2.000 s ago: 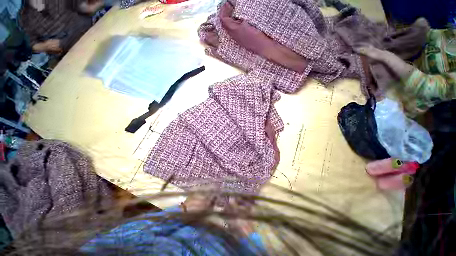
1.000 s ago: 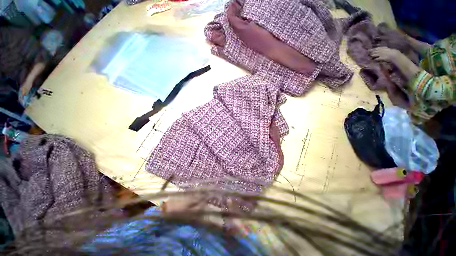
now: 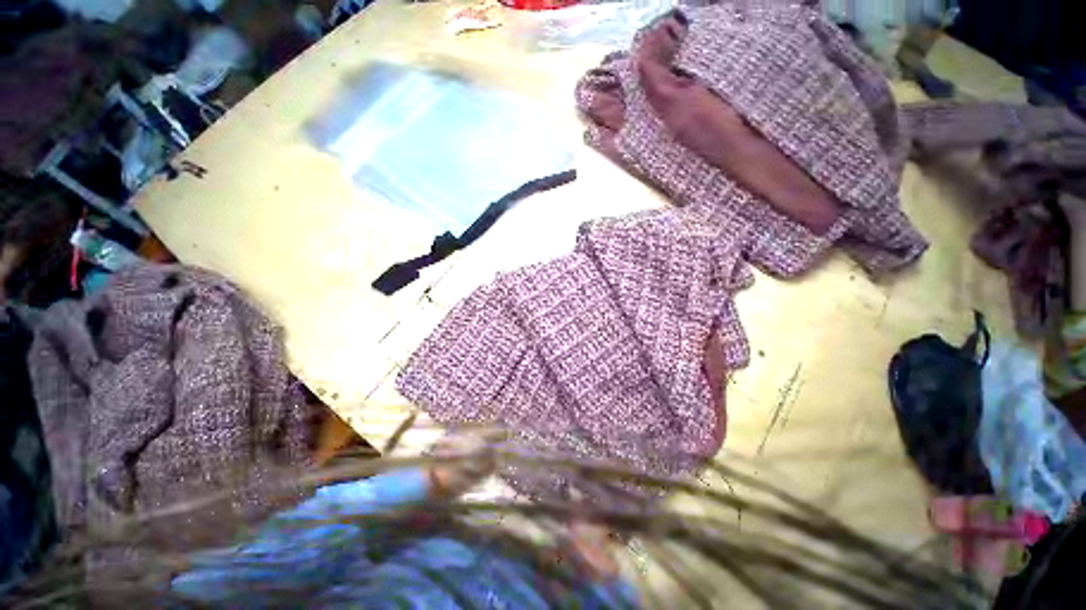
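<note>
A pink-mauve tweed jacket (image 3: pixel 595 334) lies bunched on the table in front of me, its near end at my body. Reddish-brown lining (image 3: pixel 718 387) shows along its right edge. My left hand (image 3: pixel 459 459) shows only as a small blurred skin patch at the jacket's near edge, partly behind hair strands; which hand it is stays uncertain. Another blurred skin patch lies low near the middle. The fingers cannot be made out. A second tweed jacket (image 3: pixel 786 119) with its lining showing lies behind.
Clear bags (image 3: pixel 447 137) and a black strip (image 3: pixel 470 232) lie mid-table. A brown tweed heap (image 3: pixel 179 381) is at the left edge. A black bag (image 3: pixel 941 405), white bag (image 3: pixel 1030 417) and pink cones (image 3: pixel 982 524) are at the right.
The view has turned, so the table's things sit further right and lower. The other person's hands at the right are no longer clearly visible. The near jacket keeps nearly the same shape.
</note>
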